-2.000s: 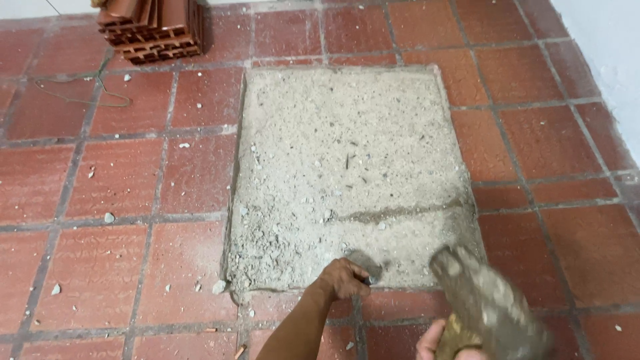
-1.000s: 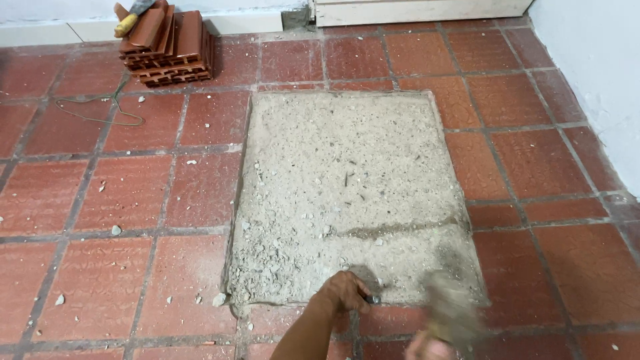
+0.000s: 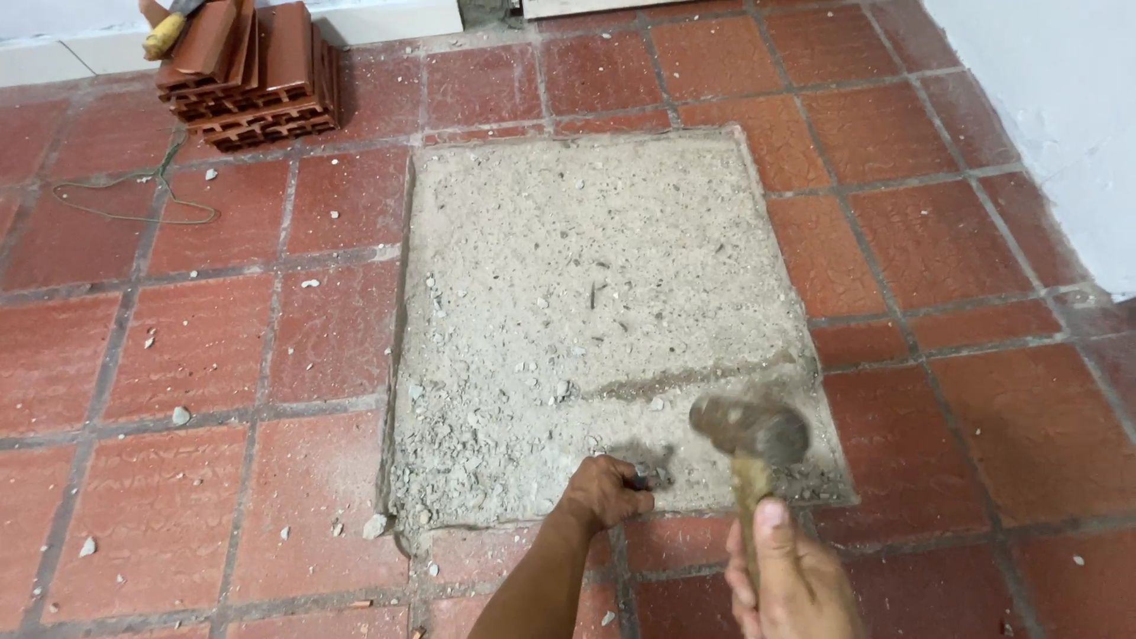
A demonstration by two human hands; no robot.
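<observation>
My left hand (image 3: 608, 493) is closed around a short metal tool, likely a chisel (image 3: 641, 477), of which only the end shows past the fingers. It is low over the near edge of a square concrete patch (image 3: 577, 222) sunk among the floor tiles. To its right, my right hand (image 3: 785, 568) grips the wooden handle of a club hammer (image 3: 750, 430), whose head is slightly blurred above the patch's near right part. Broken concrete chips (image 3: 470, 461) lie thickly on the patch's near left part. A dark groove (image 3: 683, 382) crosses its right side.
Red clay tiles (image 3: 186, 346) with scattered chips surround the patch. Hollow clay blocks (image 3: 266, 89) are stacked at the far left, with a yellow-handled tool (image 3: 164, 35) on top. A thin wire or cord (image 3: 133, 216) lies before them. A white wall (image 3: 1047, 115) bounds the right side.
The hammer in my right hand has changed its tilt and position between frames, blurred in the earlier ones. My left hand stays at the near edge of the patch.
</observation>
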